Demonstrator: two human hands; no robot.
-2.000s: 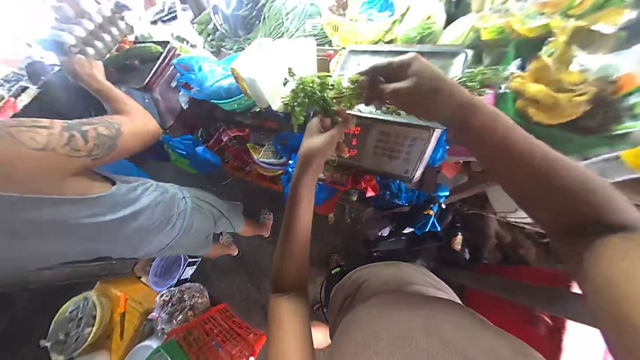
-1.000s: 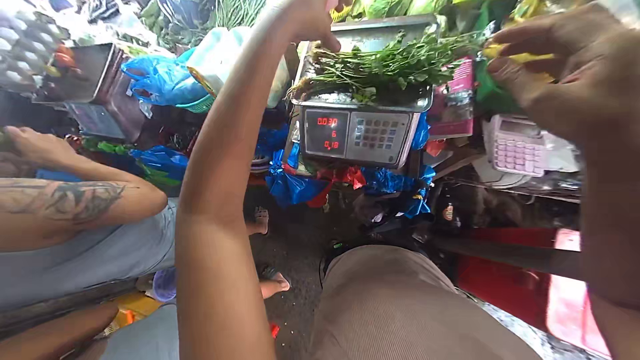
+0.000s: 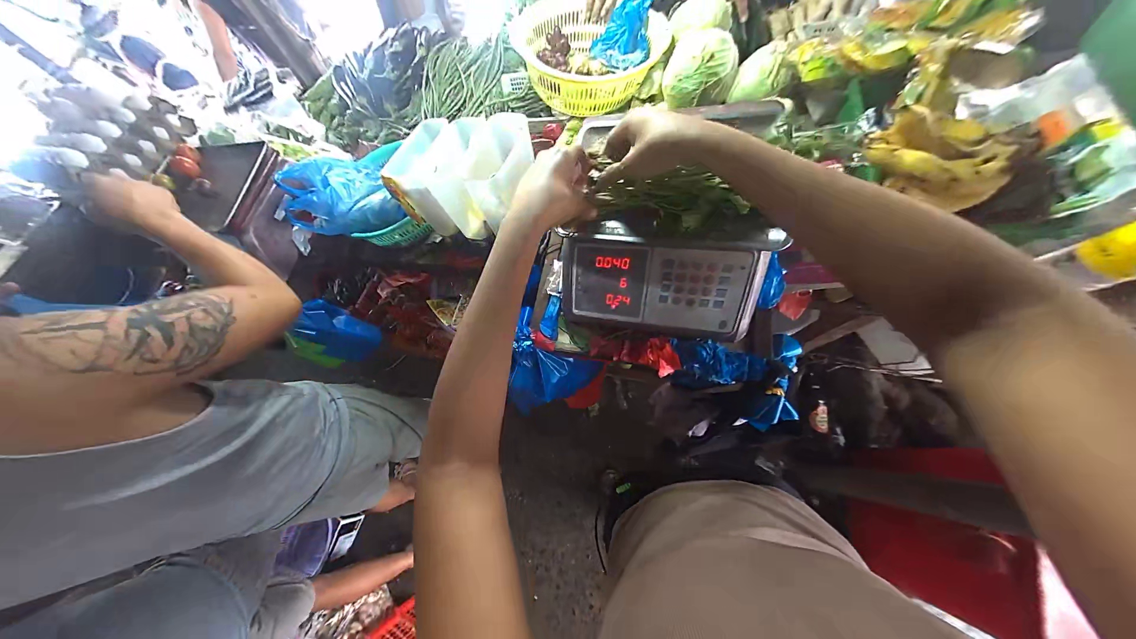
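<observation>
A bunch of leafy green herbs (image 3: 679, 197) lies on the metal pan of a digital weighing scale (image 3: 661, 288), whose red display is lit. My left hand (image 3: 557, 185) is at the pan's left side, its fingers closed on the stem ends. Just beside it, my right hand (image 3: 643, 142) reaches over the pan from the right, with bent fingers at the same stems. The two hands nearly touch, and the fingertips are partly hidden among the stems.
Behind the scale stand a yellow plastic basket (image 3: 581, 84) and cabbages (image 3: 701, 67). White plastic containers (image 3: 466, 173) and a blue plastic bag (image 3: 342, 195) are to the left. Yellow bananas (image 3: 945, 160) lie right. A co-worker with a tattooed arm (image 3: 169, 333) stands at left, a hand near egg trays (image 3: 106, 129).
My right hand has moved left from beyond the pan's right side to the stems. My left hand is now at the pan's left edge. The scale's displayed numbers have risen since one second ago.
</observation>
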